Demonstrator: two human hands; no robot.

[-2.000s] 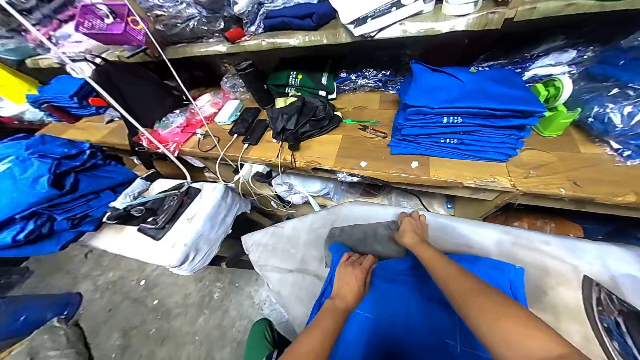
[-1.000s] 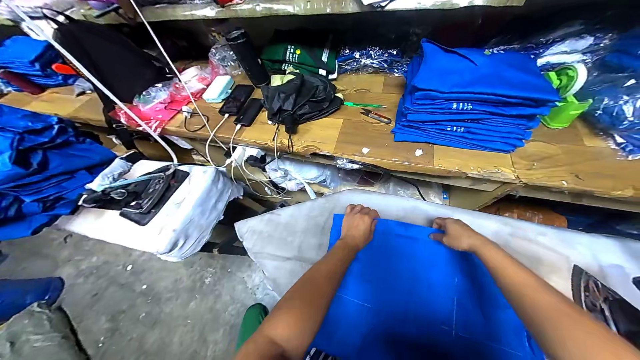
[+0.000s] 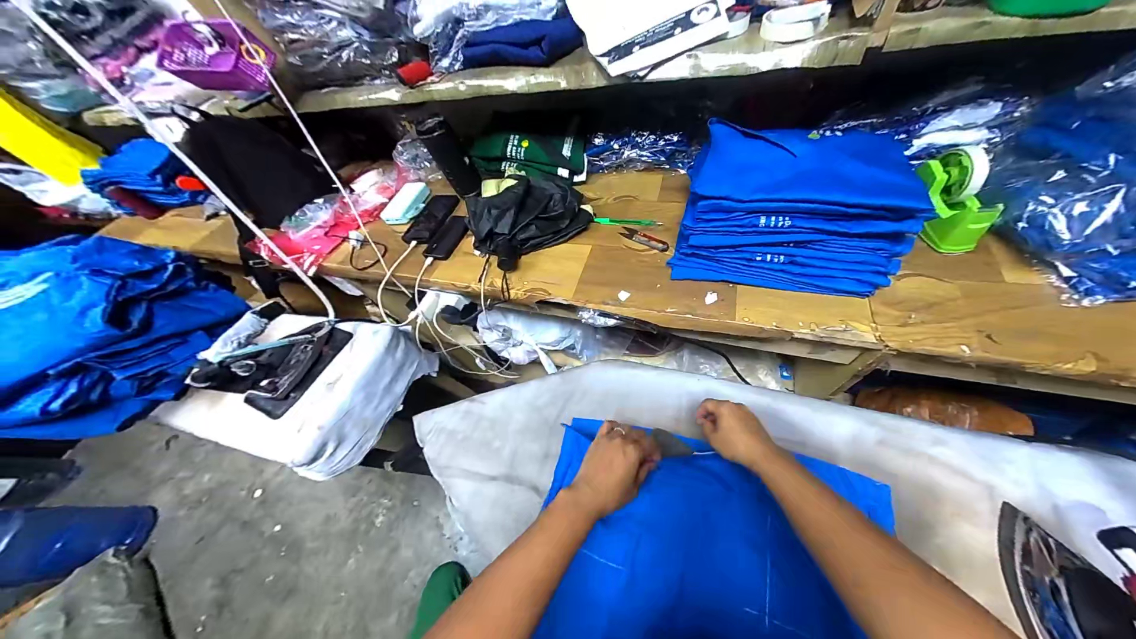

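Note:
A blue fabric piece [image 3: 683, 550] with thin pale marked lines lies over the white cloth of an ironing surface [image 3: 524, 426]. My left hand [image 3: 621, 466] grips its upper edge near the left corner, fingers curled over the fabric. Farther right along that edge, my right hand [image 3: 735, 430] pinches with thumb and finger; the fabric at its fingertips is partly hidden. Between both hands a bit of grey material [image 3: 672, 443] shows at the edge. An iron [image 3: 1052, 577] stands at the lower right, partly out of view.
Behind is a wooden bench [image 3: 550, 257] with a stack of folded blue fabric [image 3: 799, 213], thread snips [image 3: 643, 239], a green tape dispenser [image 3: 958, 209], phones [image 3: 444, 232] and a black bag [image 3: 528, 217]. To the left, a white-covered pad [image 3: 373, 382] bears a black iron rest or similar item.
A second ago the blue fabric lay flat with its upper edge uncovered by grey; now its top is raised between my hands and grey shows there. My hands have come closer together.

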